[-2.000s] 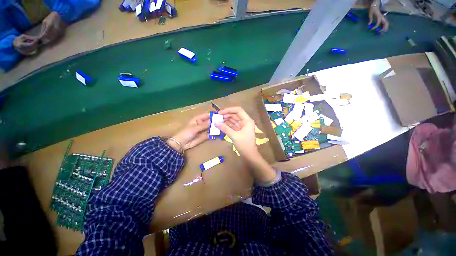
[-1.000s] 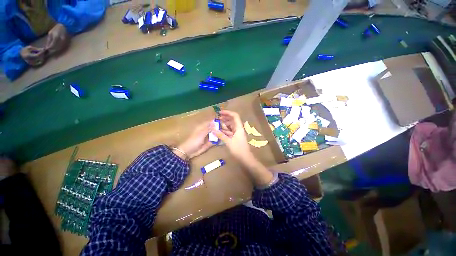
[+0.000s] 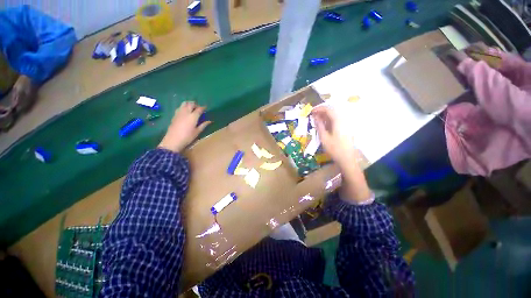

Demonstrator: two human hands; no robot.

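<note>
My left hand (image 3: 184,127) reaches over the near edge of the green conveyor; a bit of blue shows at its fingertips, and I cannot tell if it is gripped. My right hand (image 3: 333,135) is at the parts box (image 3: 278,152), fingertips among white, yellow-orange and green pieces; whether it holds one is unclear. On the cardboard-covered bench (image 3: 204,169) lie a blue battery pack (image 3: 235,162) and, nearer me, a white-faced pack (image 3: 223,202) with thin leads. Pale-yellow strips (image 3: 270,166) lie between the packs and the box.
The conveyor (image 3: 233,87) carries several blue packs. A metal post (image 3: 293,46) stands behind the box. Green PCB panels (image 3: 78,262) lie at left. A yellow tape roll (image 3: 155,20) and a pack pile (image 3: 125,48) are across the belt. A pink-sleeved person (image 3: 495,116) is at right, a blue-sleeved person opposite.
The hands have parted: left went to the conveyor, right to the parts box. The pack they held is gone from between them; a blue pack now lies on the bench there. The view has shifted right.
</note>
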